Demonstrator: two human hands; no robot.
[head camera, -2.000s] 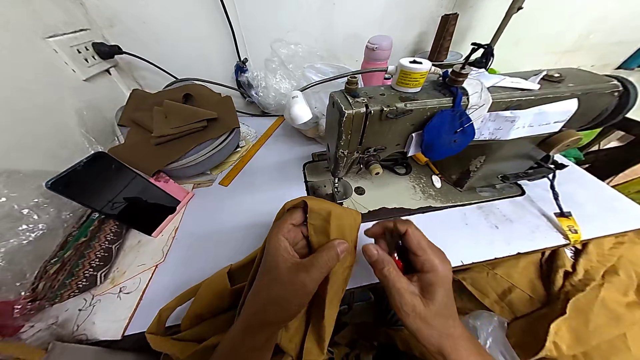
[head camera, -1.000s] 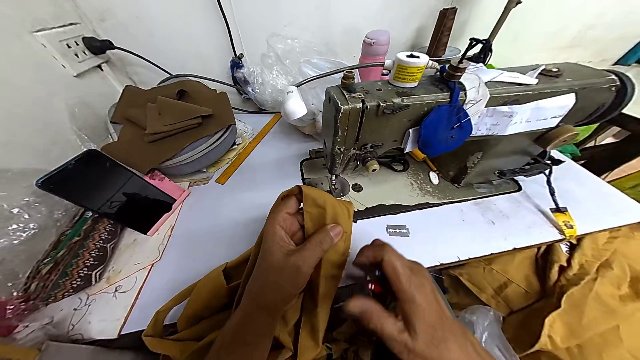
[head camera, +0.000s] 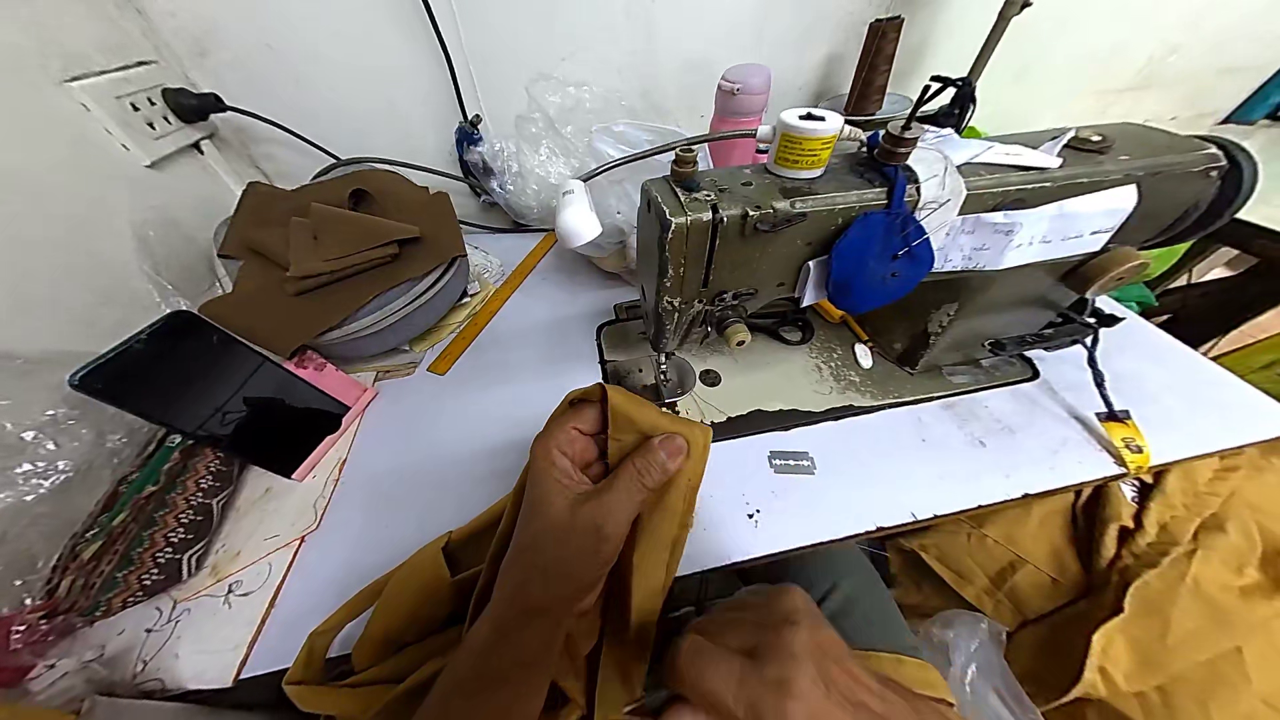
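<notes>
My left hand (head camera: 590, 500) grips a folded strip of mustard-brown cloth (head camera: 650, 560), thumb on top, just in front of the sewing machine's needle (head camera: 663, 366). The rest of the cloth hangs down to the left over the table's front edge. Low in the view, my right hand (head camera: 765, 655) is blurred, its fingers bent beside the hanging cloth; whether it holds anything is hidden. A double-edged razor blade (head camera: 792, 462) lies flat on the white table between my hands and the machine (head camera: 780, 250).
A smartphone (head camera: 210, 390) leans on a pink stand at left, near brown cloth pieces (head camera: 340, 250) on a round grey object. A wooden ruler (head camera: 492, 303) lies behind. A blue pincushion (head camera: 880, 262) hangs on the machine. More mustard cloth (head camera: 1180, 590) lies at right, near a tape measure (head camera: 1126, 442).
My right hand has moved down, away from the table top to below its front edge. The razor blade, hidden two seconds ago, now shows on the table. My left hand keeps its hold on the cloth.
</notes>
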